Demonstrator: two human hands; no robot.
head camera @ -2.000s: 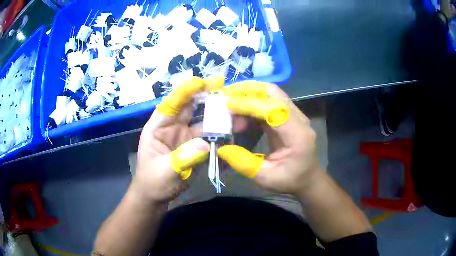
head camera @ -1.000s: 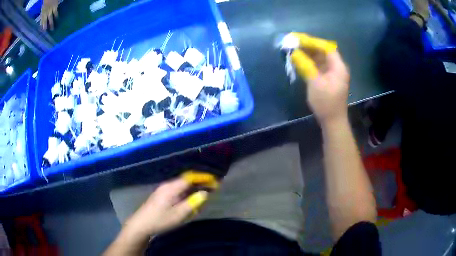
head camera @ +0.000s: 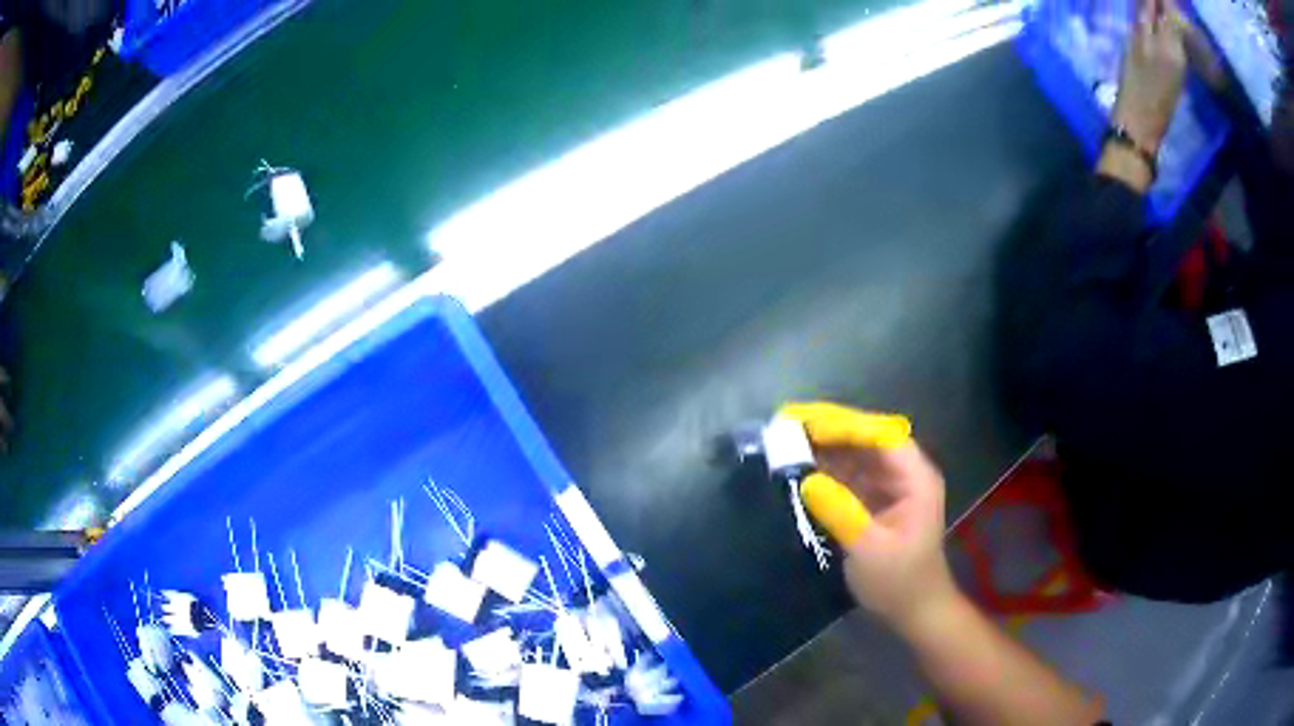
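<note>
My right hand (head camera: 897,514), with yellow finger cots on thumb and finger, grips a wired unit (head camera: 788,445) over the dark worktop, right of the blue bin. The unit has a white body, a dark end and thin pale leads hanging down. A dark, blurred shape touches or lies beside its left side; I cannot tell what it is. The blue parts bin (head camera: 522,414) at the lower left holds a heap of white-and-black wired units (head camera: 385,613). My left hand is out of the picture.
The green conveyor (head camera: 383,99) beyond a bright metal rail (head camera: 625,185) carries a wired unit (head camera: 290,199) and a pale piece (head camera: 169,278). Another person in dark clothes (head camera: 1121,383) is at the right, a hand at a blue tote (head camera: 1067,64). A red stool (head camera: 1025,546) stands below.
The view has swung up and right, so the bin sits lower and the conveyor shows. My right hand still holds a unit over the worktop. My left hand has left the picture.
</note>
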